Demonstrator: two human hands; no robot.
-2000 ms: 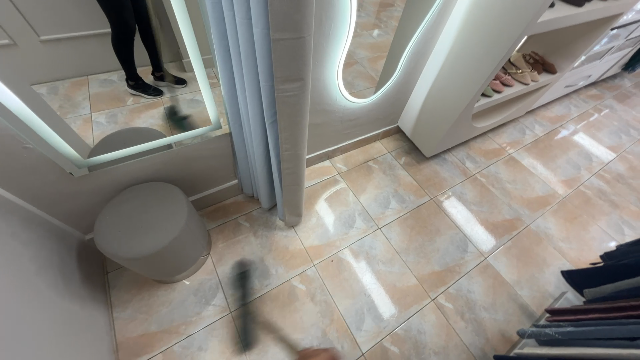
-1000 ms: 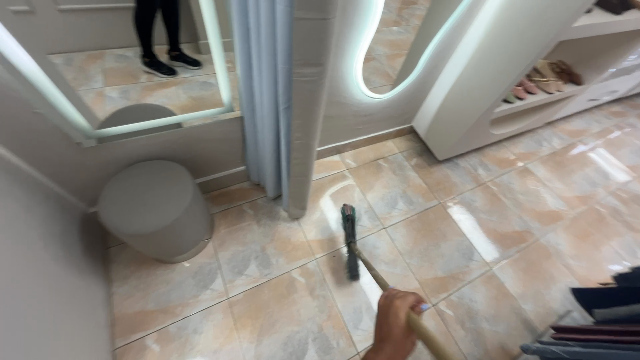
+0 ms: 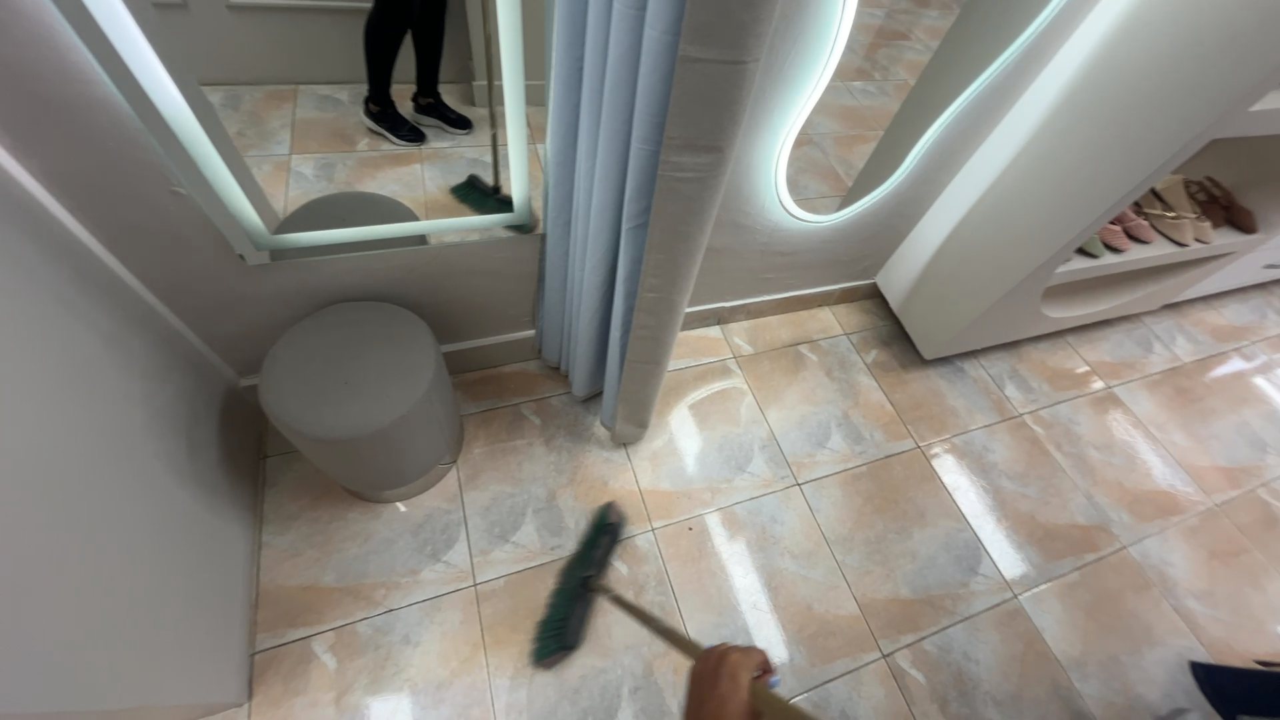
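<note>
At the bottom, my left hand point(image 3: 728, 680) is closed around the pale handle of a broom point(image 3: 578, 588). The handle runs from the hand up and left to the broom's head, which has green bristles, is slightly blurred and lies over the floor tiles. Out of sight is my right hand, along with the handle's upper end. Left of the broom stands a round grey pouf point(image 3: 358, 395). A wall mirror with a lit frame point(image 3: 390, 232) reflects black-clad legs, dark sneakers and the broom's green head.
A light blue curtain point(image 3: 605, 200) with a beige outer panel hangs above the broom. To its right is a wavy lit mirror point(image 3: 822, 215). A white shelf unit point(image 3: 985, 260) holds several shoes point(image 3: 1175, 215). Dark fabric point(image 3: 1240, 690) shows at the lower right.
The broom head has moved left across the tiles, away from below the curtain's edge and towards the pouf. My left hand stays closed on the handle.
</note>
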